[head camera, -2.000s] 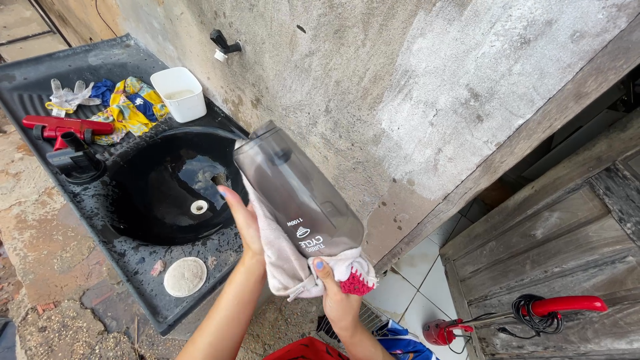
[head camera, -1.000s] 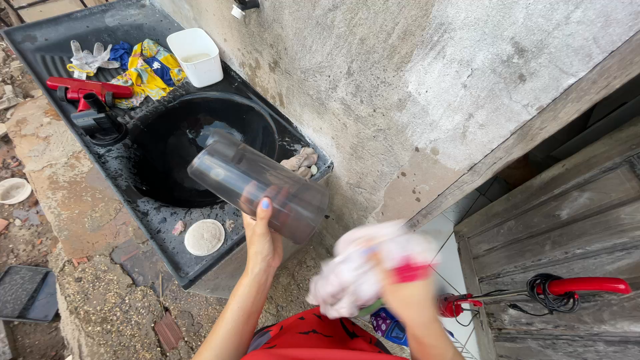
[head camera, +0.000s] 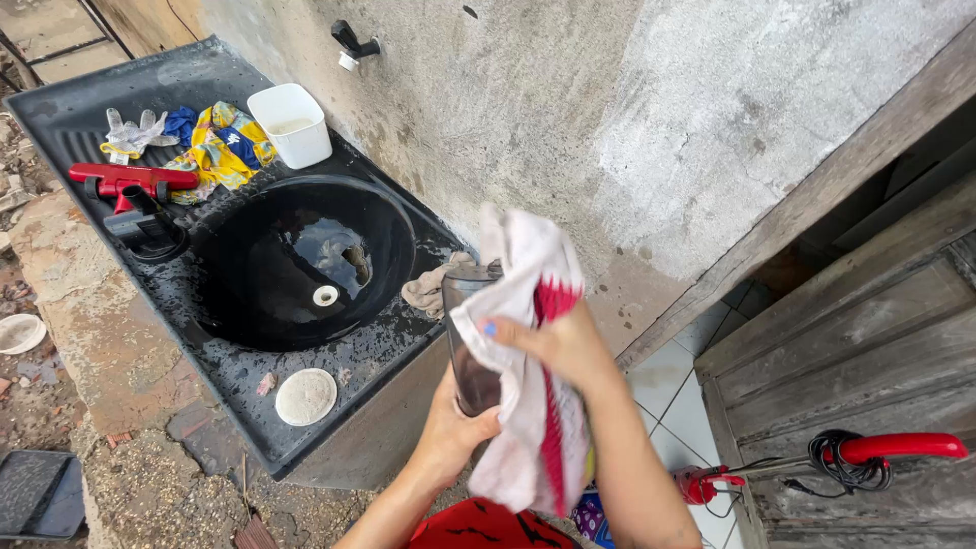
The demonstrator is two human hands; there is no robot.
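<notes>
A smoky clear plastic container (head camera: 474, 381), likely a vacuum cleaner's dust bin, is held upright in front of me beside the sink's right corner. My left hand (head camera: 457, 427) grips it low on its left side. Around its right side and top hangs a white cloth with a crimson crocheted edge (head camera: 526, 305). My right hand (head camera: 560, 343) holds that cloth against the container, thumb toward the left. The cloth covers much of the container's right part.
The black sink (head camera: 267, 267) is at left, with a red vacuum floor head (head camera: 133, 179), a black part (head camera: 149, 229), a glove (head camera: 136, 133), a yellow cloth (head camera: 221, 149), a white tub (head camera: 291, 126) and a rag (head camera: 435, 286). A tap (head camera: 356, 46) juts from the wall. A red-handled appliance (head camera: 892, 448) leans by the wooden door.
The container was tilted across my front a second ago and now stands more upright. My right hand has brought the cloth from beside the container onto it.
</notes>
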